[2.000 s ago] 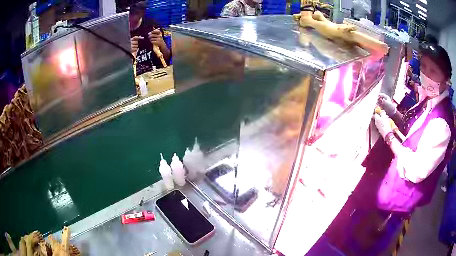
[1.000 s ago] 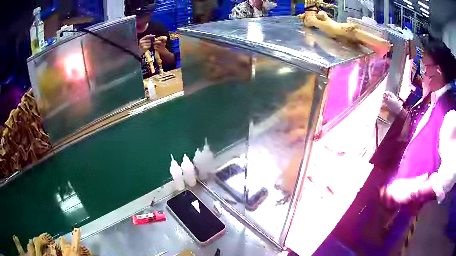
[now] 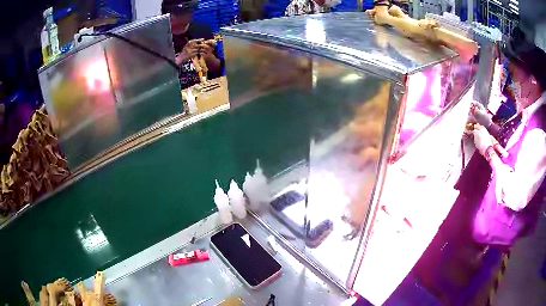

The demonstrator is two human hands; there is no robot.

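Note:
Neither of my hands is in the picture. Nearest in front of me on the shiny metal bench [image 3: 143, 281] lies a smartphone [image 3: 245, 255], flat, with a black screen. A small red packet [image 3: 189, 257] lies to its left. Two white squeeze bottles [image 3: 222, 204] with pointed nozzles stand behind the phone, beside the metal cabinet [image 3: 269, 119], which reflects them and the phone. Tan figure legs [image 3: 66, 293] are heaped at the lower left, cut off by the frame edge. A small black piece [image 3: 271, 300] lies at the bottom edge.
A green conveyor belt [image 3: 137, 203] runs behind the bench. Many tan parts [image 3: 36, 158] are piled at the far left. Tan legs [image 3: 425, 30] lie on the cabinet top. A person [image 3: 515, 155] in a purple vest stands at the right. Another person [image 3: 194, 57] sits beyond the belt, holding a tan part.
The whole view has shifted, so the bench things sit further right in the picture. The person at the right lowered a hand a second ago and now has both hands raised together at the bright opening.

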